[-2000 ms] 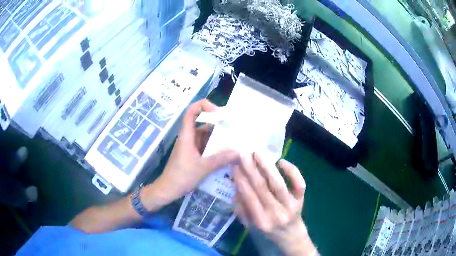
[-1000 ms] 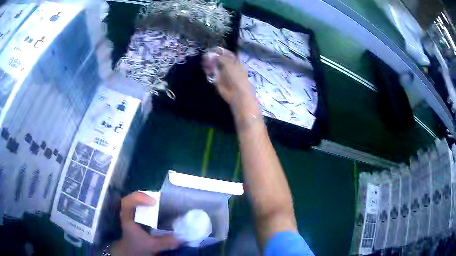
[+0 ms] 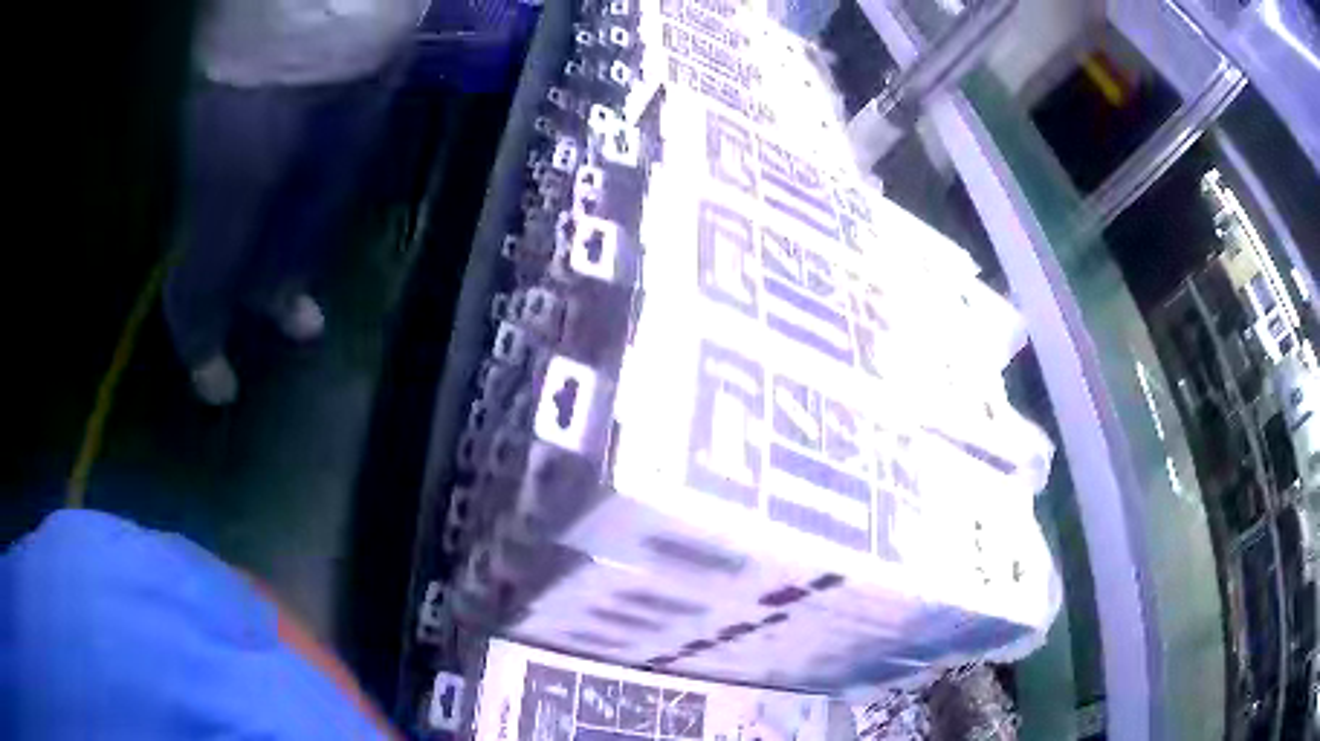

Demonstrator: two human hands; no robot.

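Observation:
A large stack of white retail cartons lies right in front of me, with dark picture panels on top and printed ends facing the bottom edge. Rows of hang tabs with oblong cutouts run along its left side. One more carton with picture panels shows below the stack at the bottom edge. Neither of my hands is in the picture. Only a blue sleeve and a thin blurred strip of arm show at the lower left.
A person's legs and light shoes stand on the dark floor at the upper left, near a yellow line. A curved pale rail runs down the right side. Part of a tangled heap shows at the bottom.
The view has swung left to the carton stack. Both hands, the open box with the white lump and the black trays have left the picture.

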